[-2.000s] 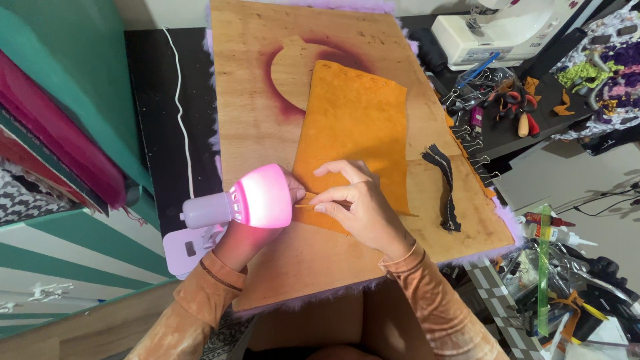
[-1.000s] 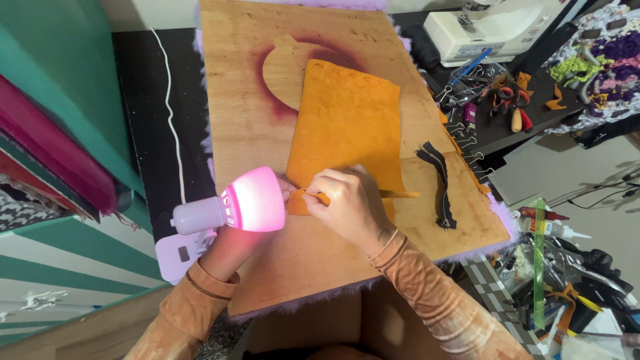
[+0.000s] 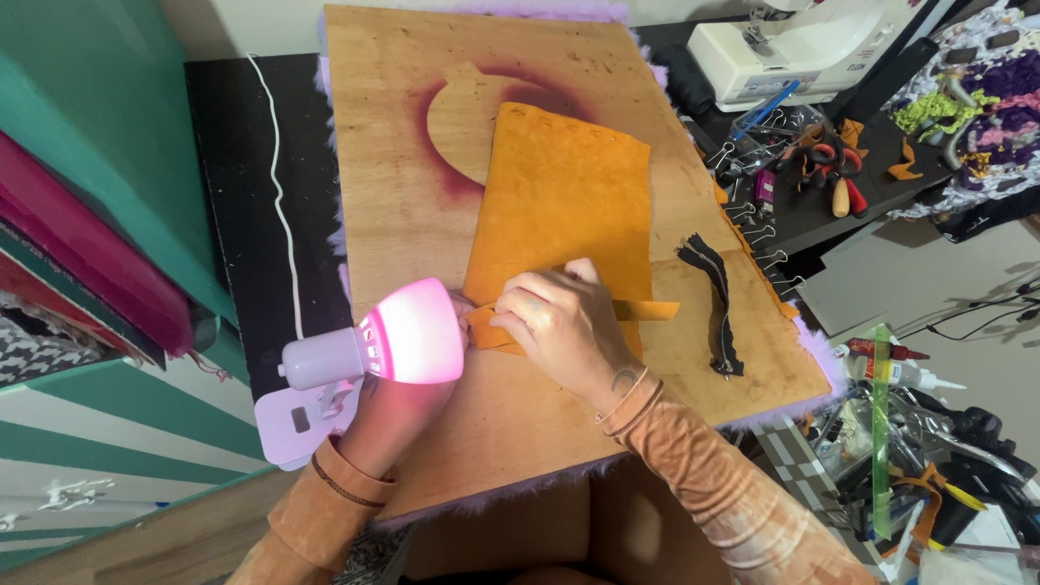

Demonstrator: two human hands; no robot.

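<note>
An orange-tan piece of suede leather lies on a wooden board edged with lilac fur. At its lower left corner my right hand pinches the leather's edge and a narrow leather strip, whose free end sticks out to the right beyond the piece. My left hand is mostly hidden behind a lit pink-and-lilac lamp; its visible fingertips hold the same corner. A black zipper with metal teeth lies on the board to the right, apart from the leather.
Binder clips line the board's right edge. Beyond it are a white sewing machine, red-handled pliers and a purple lighter. A green ruler and glue bottles lie among clutter at lower right. A white cable runs along the left.
My right hand has closed in over the leather's lower left corner from a more spread pose two seconds ago. The strip's end now shows to the right of the hand.
</note>
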